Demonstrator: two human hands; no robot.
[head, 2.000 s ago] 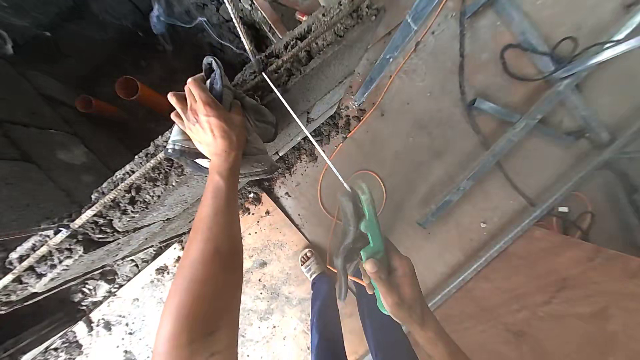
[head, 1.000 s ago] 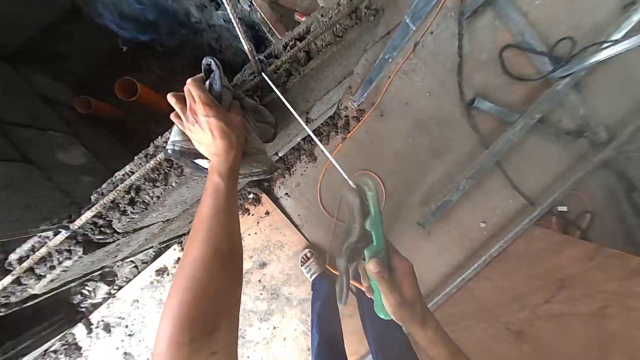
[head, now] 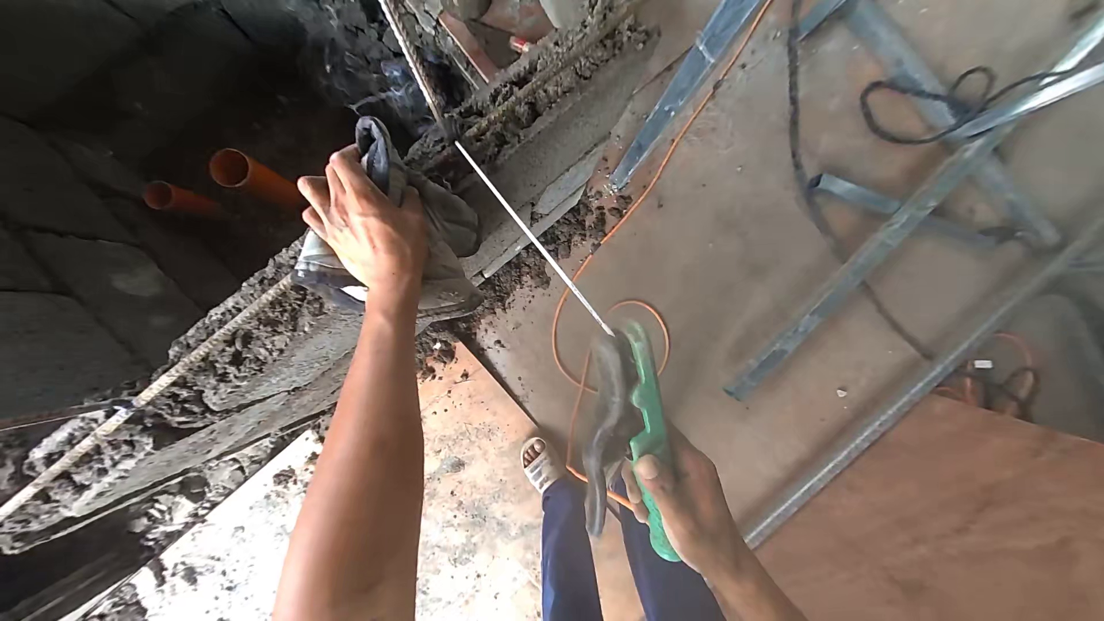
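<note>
A green welding electrode holder (head: 649, 414) is in my right hand (head: 686, 496), its handle gripped by my fingers. A grey curved part, perhaps its cable, hangs along its left side. From the holder's jaws a thin welding electrode (head: 535, 240) runs up and left to the rebar (head: 412, 62) by the rough concrete edge. My left hand (head: 366, 220) grips a crumpled grey cloth (head: 444, 259) on that edge, left of the electrode. Its fingertips are partly hidden in the folds. Faint smoke drifts near the rebar.
Two orange pipes (head: 250, 177) stand in the dark pit at the left. Galvanized steel profiles (head: 862, 267) and a dark cable (head: 798, 129) lie on the floor at the right. An orange cord (head: 664, 181) loops near the electrode. Plywood sheets (head: 940, 517) lie below.
The smoke over the pit has thinned and shifted since the earlier frames. Both hands have stayed nearly in place.
</note>
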